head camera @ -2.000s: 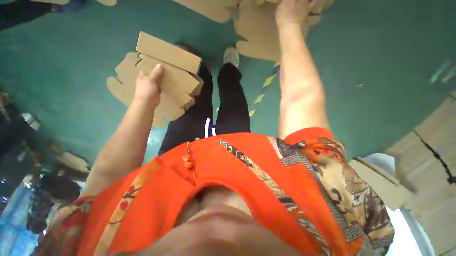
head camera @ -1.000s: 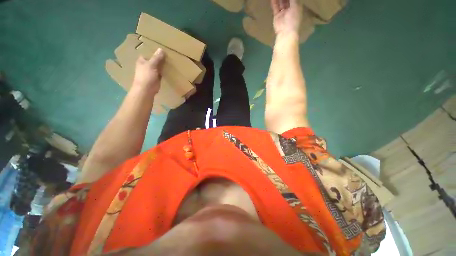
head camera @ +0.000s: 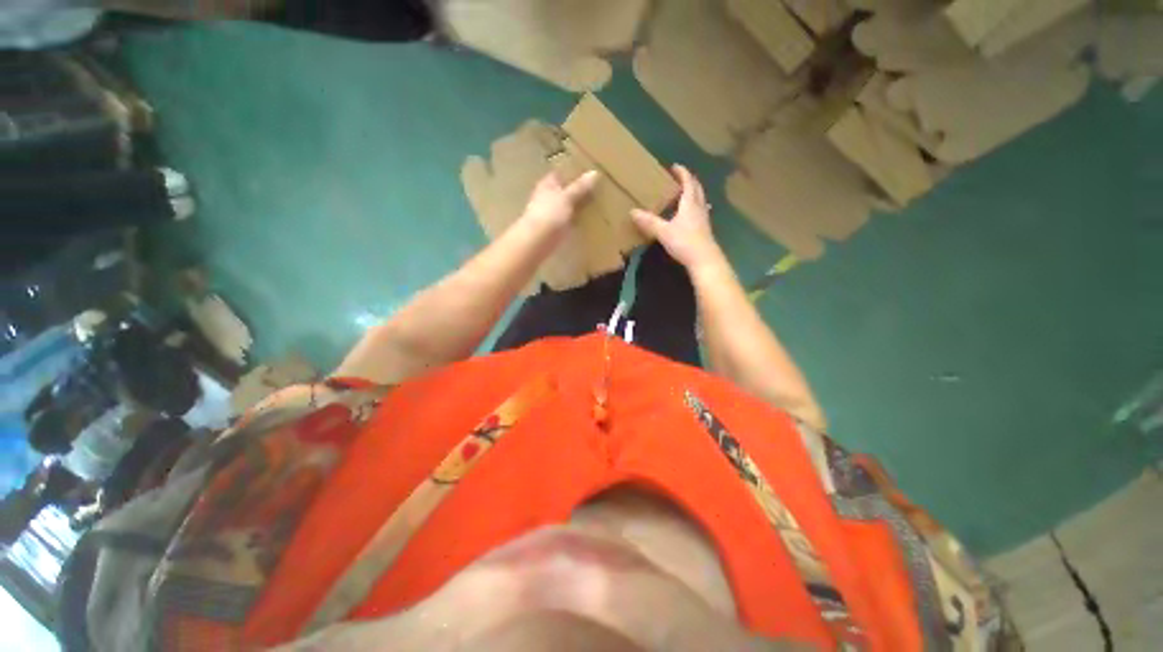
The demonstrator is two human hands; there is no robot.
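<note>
A partly folded tan cardboard piece (head camera: 606,210) is held in front of my legs, its wavy flaps to the left and below, its raised folded section at the upper right. My left hand (head camera: 561,204) grips its left part, thumb on top. My right hand (head camera: 682,217) grips its right end, thumb on top and fingers around the edge of the folded section. The fingers under the piece are hidden.
Several part-folded blanks (head camera: 797,191) lie on the green floor (head camera: 319,178) at the upper right, with another flat blank (head camera: 548,38) at the top. Dark blurred items stand at the left. Brown cartons (head camera: 1084,573) are at the lower right.
The right hand has come back from the blanks on the floor and taken hold of the held piece. The left hand and piece have moved right. More floor blanks show at the upper right.
</note>
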